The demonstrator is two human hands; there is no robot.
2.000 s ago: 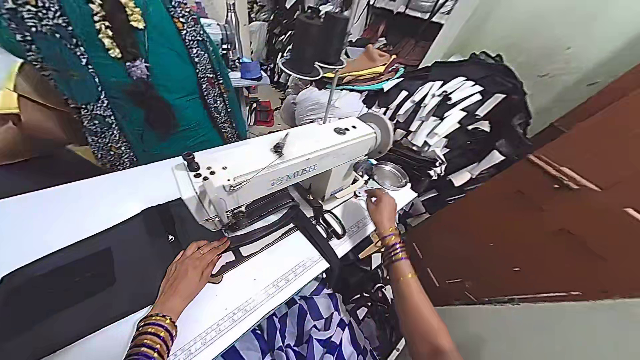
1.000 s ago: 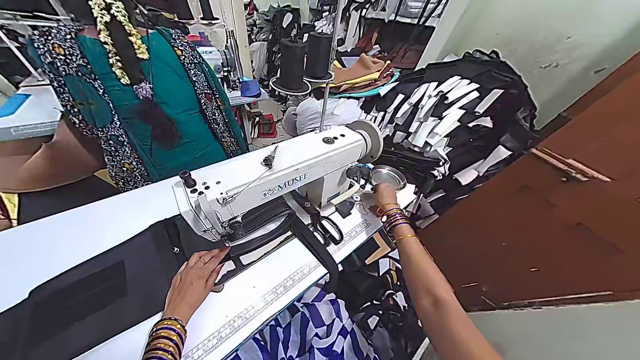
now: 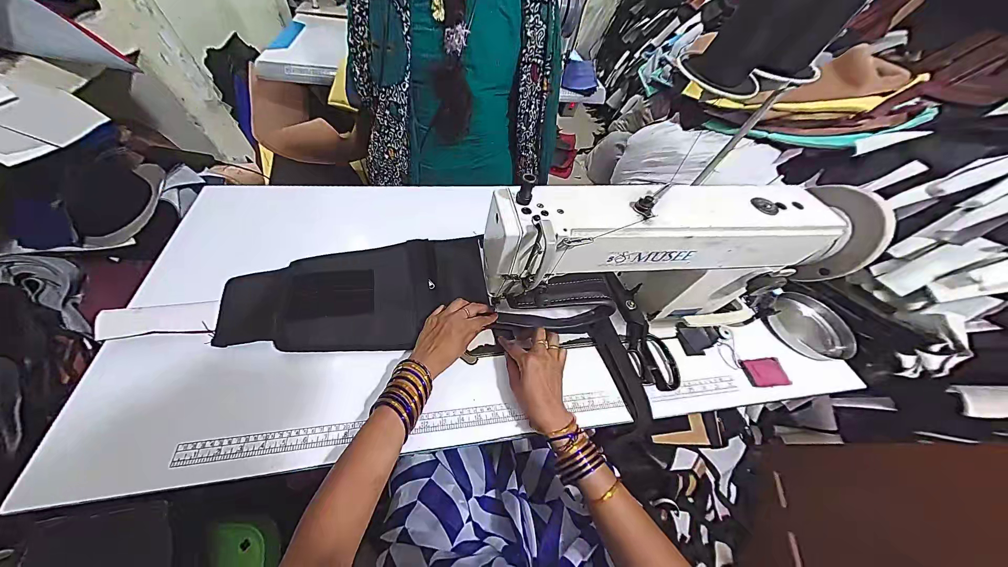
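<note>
A black fabric piece (image 3: 354, 295) with a zipper lies across the white table, its right end beneath the needle area of a white sewing machine (image 3: 677, 236). My left hand (image 3: 453, 335) rests on its front edge, fingertips close by the presser foot. Just right of it, my right hand (image 3: 539, 374) has its fingers and thumb on the dark edge of the work. A black strap (image 3: 622, 370) hangs from the piece over the table's front edge. Black-handled scissors (image 3: 660, 362) lie right of the strap. Whether either hand pinches the fabric is unclear.
A ruler scale (image 3: 315, 435) runs along the table front. Right of the machine are a round metal bowl (image 3: 811, 327) and a small maroon piece (image 3: 765, 372). A person in teal (image 3: 465, 94) is beyond the table. Fabric scraps (image 3: 937, 236) are piled at the right.
My right hand has moved from beside the metal bowl to the work by the needle area. My left hand stays on the fabric. The view has turned toward the left.
</note>
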